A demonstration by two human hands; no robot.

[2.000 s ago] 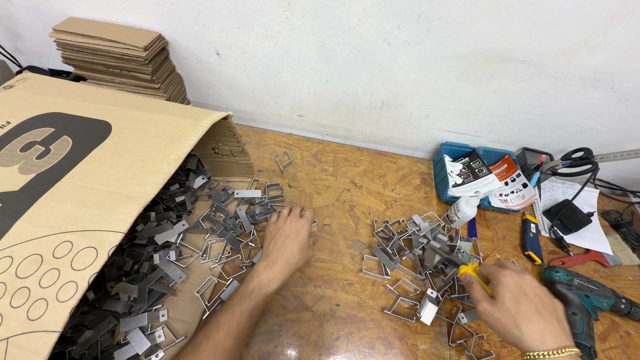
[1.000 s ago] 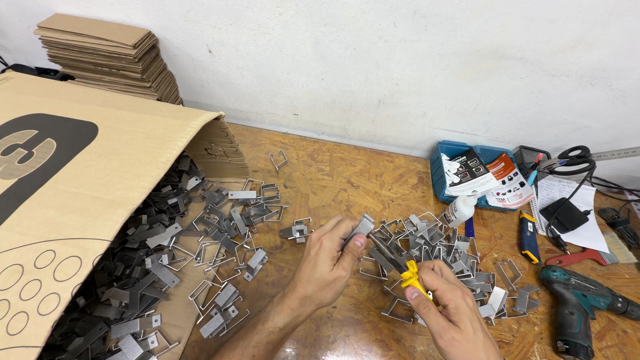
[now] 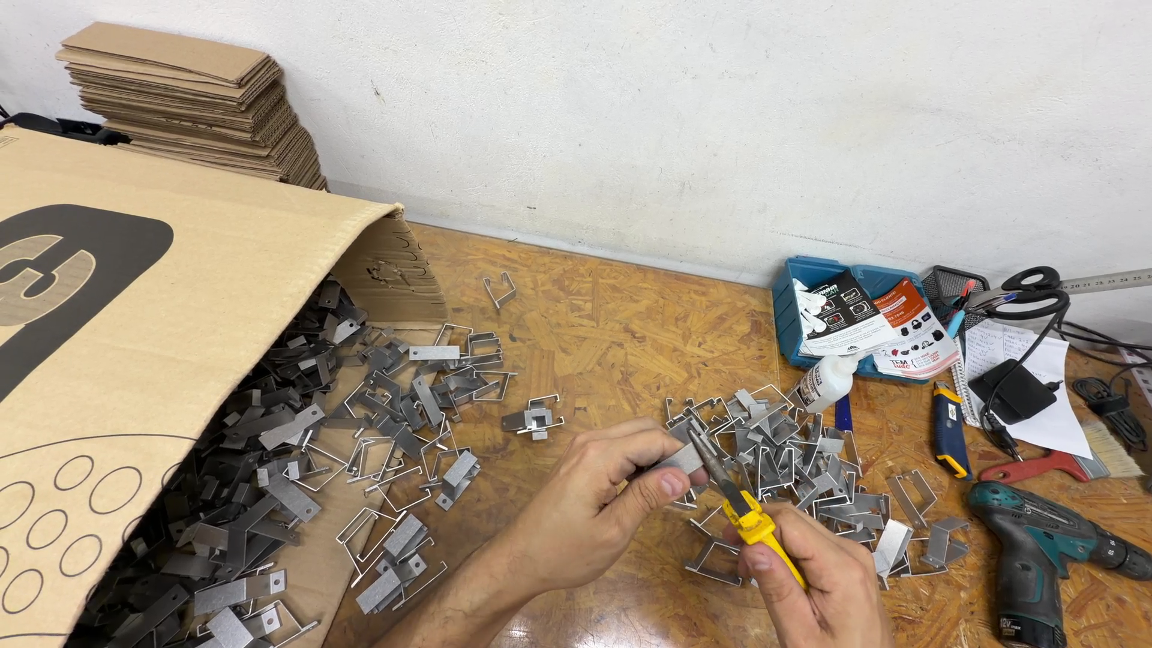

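My left hand (image 3: 598, 504) pinches a small bent metal bracket (image 3: 686, 459) between thumb and fingers, near the middle of the wooden table. My right hand (image 3: 814, 571) grips a tool with yellow handles (image 3: 760, 531), which looks like long-nose pliers; its grey jaws meet the bracket's upper end. Whether the jaws are closed on the metal cannot be told. Behind and to the right of both hands lies a heap of similar brackets (image 3: 783, 441). Another loose group of brackets (image 3: 423, 387) lies to the left, by the mouth of a cardboard box (image 3: 207, 207) full of brackets.
Cardboard pieces (image 3: 189, 99) are stacked at the back left, by the white wall. On the right are a blue bin (image 3: 788, 315) with leaflets, a white bottle (image 3: 826, 382), a utility knife (image 3: 949, 432), scissors (image 3: 1030, 292), a paintbrush (image 3: 1053, 465), cables and a cordless drill (image 3: 1030, 540).
My left hand has moved right from the left-hand brackets and has taken hold of a bracket. My right hand has brought the pliers from the right heap to that bracket.
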